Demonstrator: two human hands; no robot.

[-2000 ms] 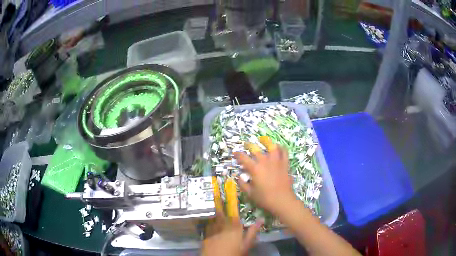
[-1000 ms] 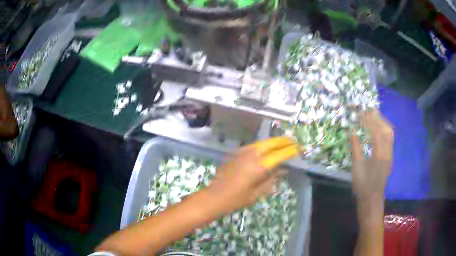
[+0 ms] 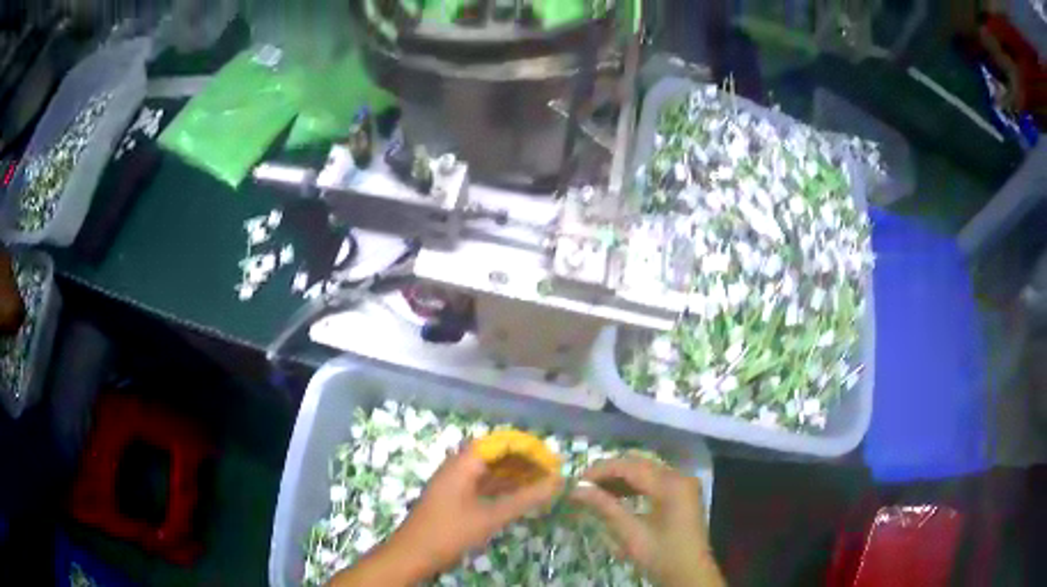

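My left hand (image 3: 477, 505), with yellow finger cots, is curled over the front translucent bin (image 3: 289, 493), which is full of small white-and-green workpieces. My right hand (image 3: 654, 516) is beside it over the same bin, its fingers bent. The fingertips of both hands are close together. Whether they hold a workpiece is too blurred to tell. The insertion head (image 3: 591, 258) is above and behind my hands, with no hand at it. The right-hand translucent bin (image 3: 741, 427) stands beside and under the head, heaped with white-and-green workpieces (image 3: 758, 252).
The steel bowl feeder (image 3: 494, 109) stands behind the machine arm. A green bag (image 3: 230, 120) and loose white parts (image 3: 264, 258) lie on the left. A flat blue tray (image 3: 924, 355) is at the right. Red stools (image 3: 98, 476) are low. Part of another person shows at the left edge.
Both hands have come down and together over the front bin. My right hand has left the right-hand bin. My left hand has moved away from below the insertion head.
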